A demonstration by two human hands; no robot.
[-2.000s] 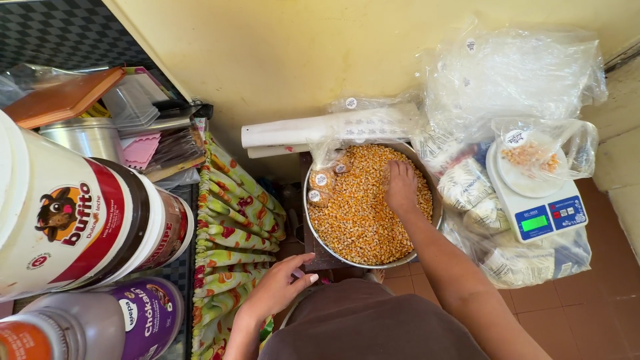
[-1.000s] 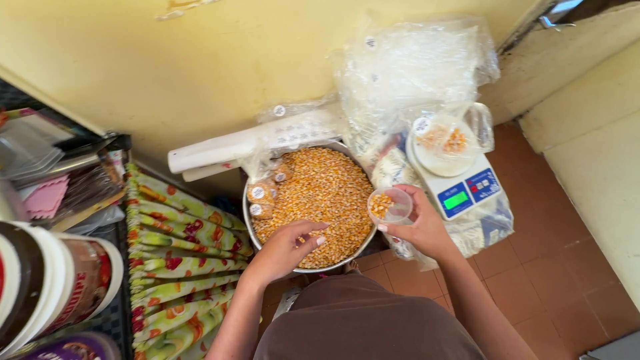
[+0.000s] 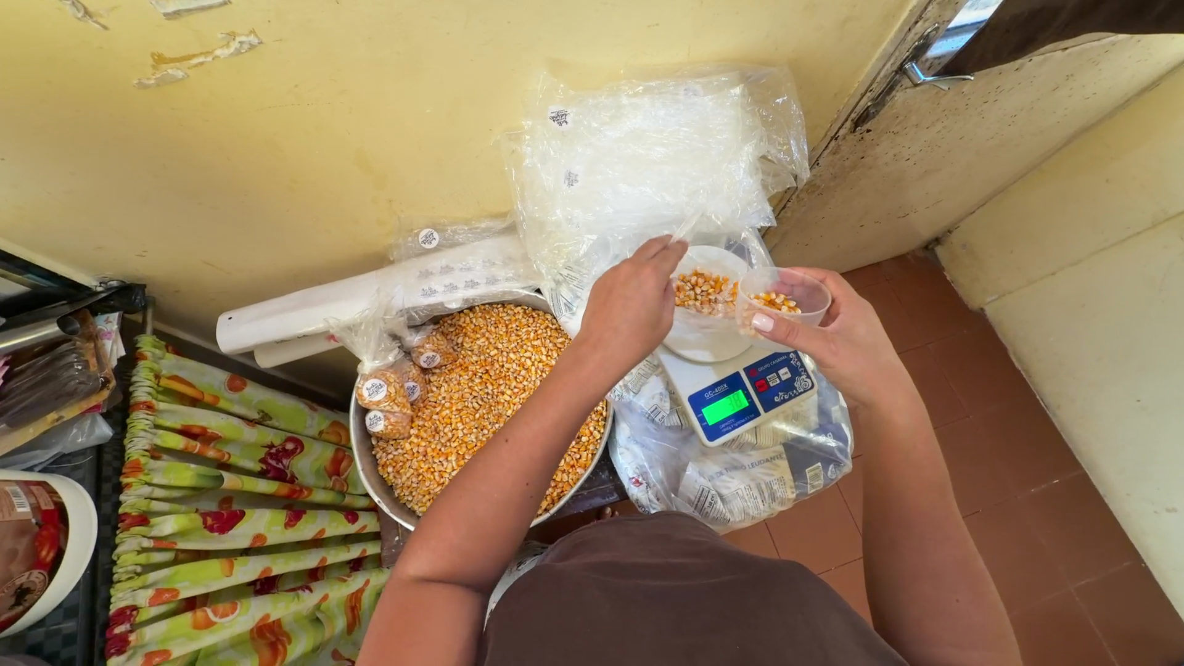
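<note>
My left hand [image 3: 634, 301] pinches the edge of a clear plastic bag [image 3: 689, 231] that lies on the round plate of a digital kitchen scale [image 3: 671, 370]. Corn kernels [image 3: 705, 292] are inside that bag, and the scale's display is lit green. In my right hand [image 3: 837, 324] is a small clear plastic cup [image 3: 797, 294] with some kernels in it, tilted beside the bag's mouth. Left of the scale stands a large metal bowl [image 3: 361, 453] full of loose corn kernels [image 3: 499, 370], with several filled, labelled bags [image 3: 384, 393] resting at its left side.
The scale rests on plastic-wrapped packages [image 3: 740, 481]. Empty clear bags [image 3: 647, 157] are piled against the wall, beside a white roll [image 3: 296, 305]. A fruit-patterned curtain [image 3: 240, 518] and a tub [image 3: 55, 546] are at left. A door handle [image 3: 934, 76] shows at upper right.
My left hand has moved from over the corn bowl to the bag on the scale, closing on its edge. My right hand, two seconds ago in the corn, has brought the cup to the bag.
</note>
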